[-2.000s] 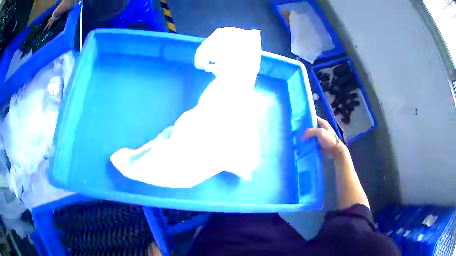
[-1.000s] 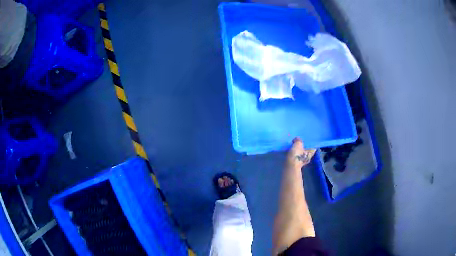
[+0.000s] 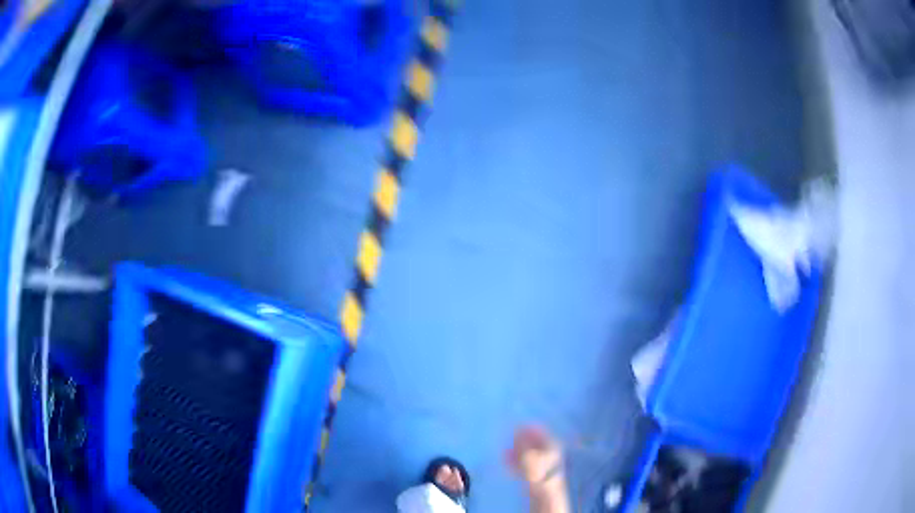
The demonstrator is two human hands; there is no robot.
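The blue crate stands at the right beside the wall, with crumpled white wrap at its far end. My right hand is small and blurred near the bottom edge, away from the crate, over the floor. Nothing shows in it, and its fingers cannot be made out. My left hand is out of the picture.
A crate of dark ridged parts stands at the lower left, beside yellow-black floor tape. Blue stools are at the upper left. A crate with dark parts is at the lower right. My foot shows at the bottom.
My right hand has let go of the blue crate and moved back from it. The crate now rests by the wall at the right. The view has shifted left.
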